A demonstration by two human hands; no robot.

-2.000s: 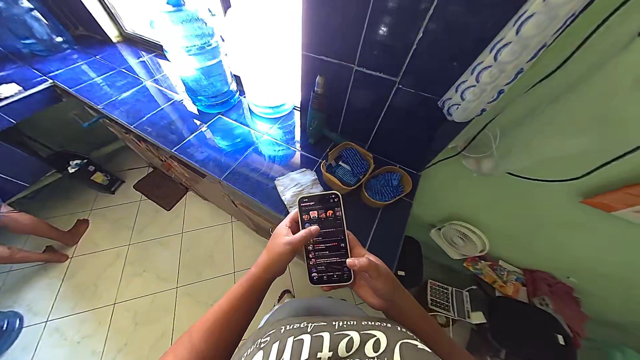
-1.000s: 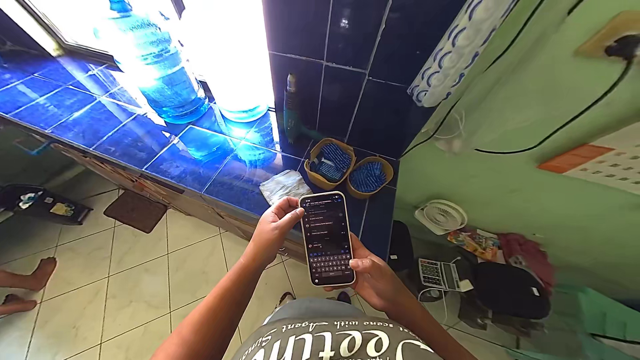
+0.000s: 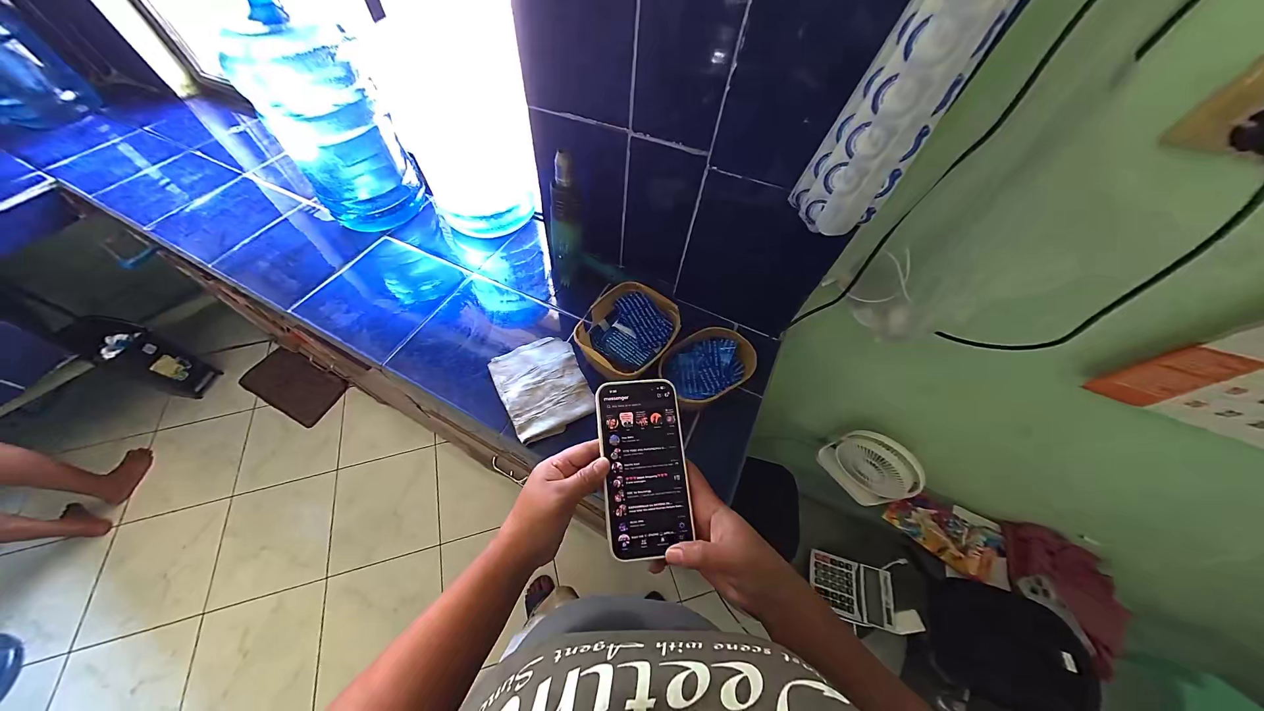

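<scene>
A smartphone (image 3: 647,474) in a pale case is held upright in front of my body, its lit screen facing me with a dark list of rows. My left hand (image 3: 555,499) grips its left edge, the thumb at the side of the screen. My right hand (image 3: 726,548) holds the lower right edge, with the thumb near the bottom corner. Just beyond the phone, on the blue tiled counter (image 3: 434,346), lie a folded white cloth (image 3: 540,388) and two woven baskets (image 3: 628,331) (image 3: 708,365) holding blue patterned packets.
Large blue water bottles (image 3: 331,138) stand on the counter by the bright window. At right are a small white fan (image 3: 874,466), a calculator (image 3: 851,590), a black bag (image 3: 1012,642) and cables on the green wall. Another person's bare feet (image 3: 123,479) are on the tiled floor, near a brown mat (image 3: 293,386).
The phone screen has gone from a list, to a view with a keyboard, and back to a list. My left thumb has moved from over the screen to its left edge.
</scene>
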